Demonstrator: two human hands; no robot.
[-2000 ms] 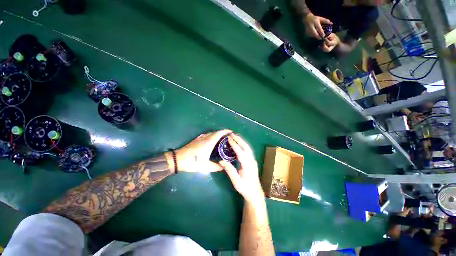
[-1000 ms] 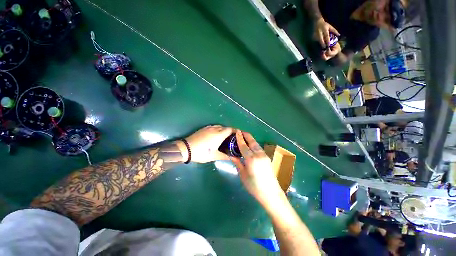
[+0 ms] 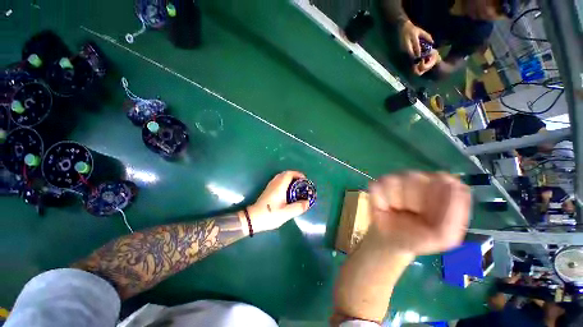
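Observation:
My left hand [image 3: 279,201] is closed around a black cylindrical housing [image 3: 302,193], its round open face turned up towards the camera. Silvery and purplish detail shows inside the face. My right hand [image 3: 419,211] is raised to the right of the housing, apart from it, blurred, with the fingers curled in. Whether it holds something small cannot be seen. The tan carton tray [image 3: 351,223] lies on the green table [image 3: 256,268], partly covered by my right hand and forearm.
Several black units with green components [image 3: 66,163] cluster at the left. One wired unit [image 3: 165,136] stands nearer the middle. A blue bin [image 3: 465,262] is at the right. Across a pale rail [image 3: 358,54], a person's hands [image 3: 419,48] hold a part. Black cylinders [image 3: 401,99] stand along the rail.
My right hand has come off the housing and moved right and up, over the carton's side. The housing stays in my left hand, its face now uncovered. The camera view has shifted slightly.

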